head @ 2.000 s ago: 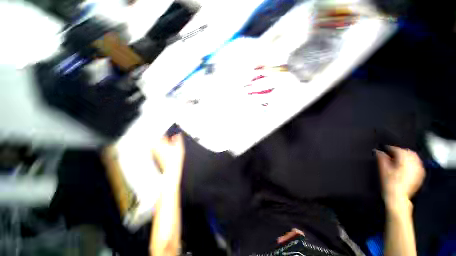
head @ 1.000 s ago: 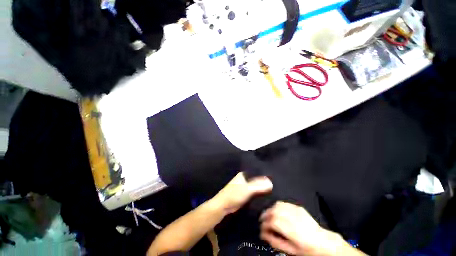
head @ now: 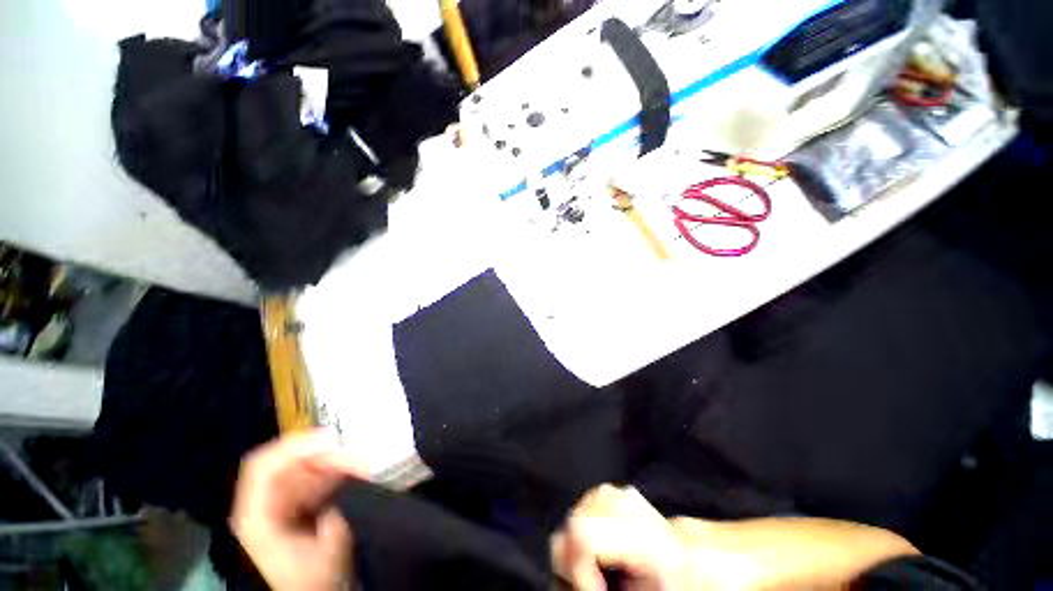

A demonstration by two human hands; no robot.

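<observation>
A black fabric piece [head: 445,543] is held between my two hands at the bottom of the view. My left hand [head: 295,508] grips its left end near the table's front corner. My right hand [head: 624,543] grips it at the lower middle, with its fingers curled and partly hidden. A flat black cut panel [head: 473,369] lies on the white table [head: 647,312] and runs down into the dark cloth. The needle area [head: 566,206] of the sewing machine [head: 716,58] is above it, with no hand there.
Red-handled scissors [head: 725,217], yellow-handled snips [head: 756,165] and a tan strip [head: 647,225] lie right of the needle area. A plastic bag [head: 872,156] lies further right. Black garments [head: 266,150] with white tags are piled upper left. A large dark cloth [head: 854,381] covers the lap side.
My hands were together at the lower middle; my left hand has moved left and down, drawing cloth out between them. Earlier still, they were wide apart. The camera view has shifted.
</observation>
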